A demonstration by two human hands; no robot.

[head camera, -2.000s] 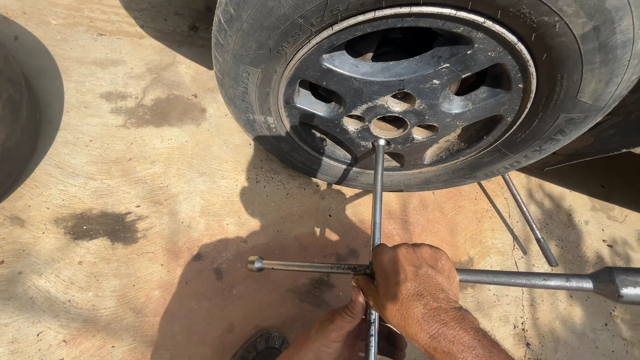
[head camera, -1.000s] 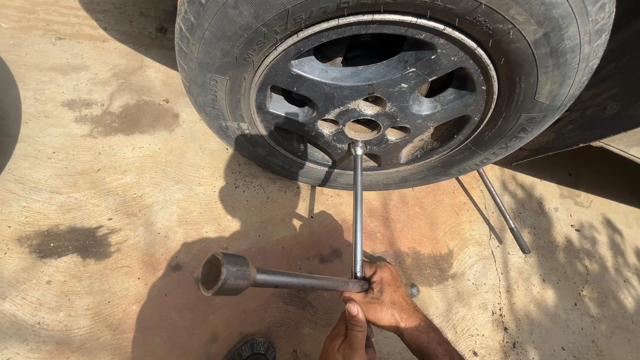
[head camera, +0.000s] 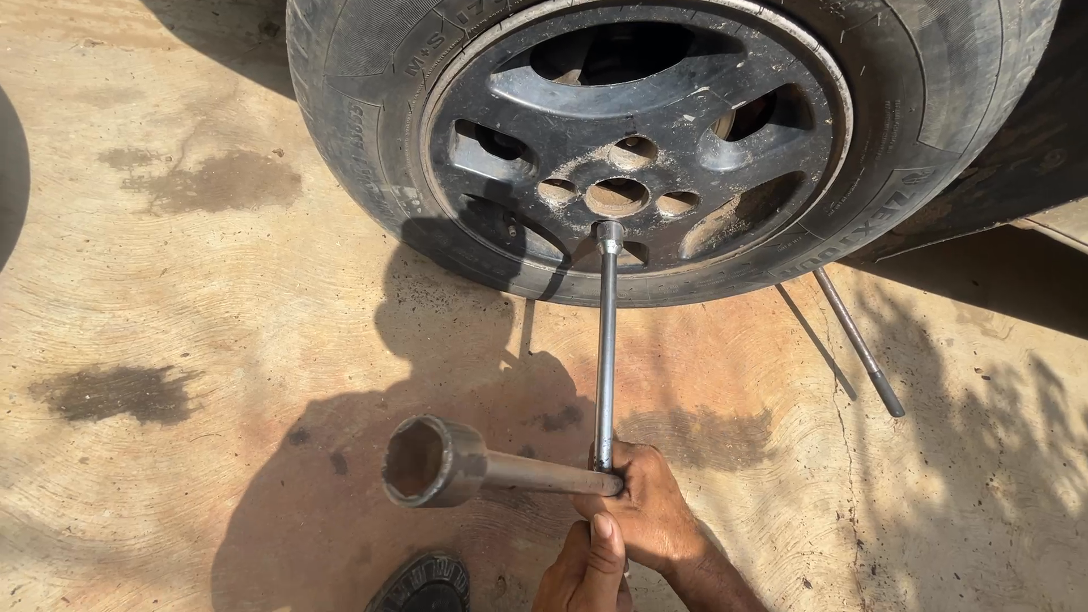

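Note:
A four-way lug wrench (head camera: pixel 606 357) of bare metal has one socket seated in the lowest lug hole of a black wheel rim (head camera: pixel 586 102). Its large hex socket (head camera: pixel 425 463) points left, toward the camera. My right hand (head camera: pixel 650 506) grips the wrench around its crossing. Below it, my left hand (head camera: pixel 586 565) is closed around the near arm of the wrench, thumb up; most of that arm is hidden. Around the rim's round centre hole, the other lug holes show. The worn black tyre (head camera: pixel 365 170) surrounds the rim.
A metal rod (head camera: pixel 858 340) sticks out from beneath the vehicle, right of the tyre. The dark lower body of the vehicle (head camera: pixel 977 178) is at the right. A dark shoe (head camera: pixel 425 585) shows at the bottom edge. The concrete ground (head camera: pixel 212 323) bears stains and shadows.
The lug wrench has turned: its large socket pointed right two seconds ago and points left now. My right hand has shifted its hold at the crossing. The socket stays at the lowest lug hole.

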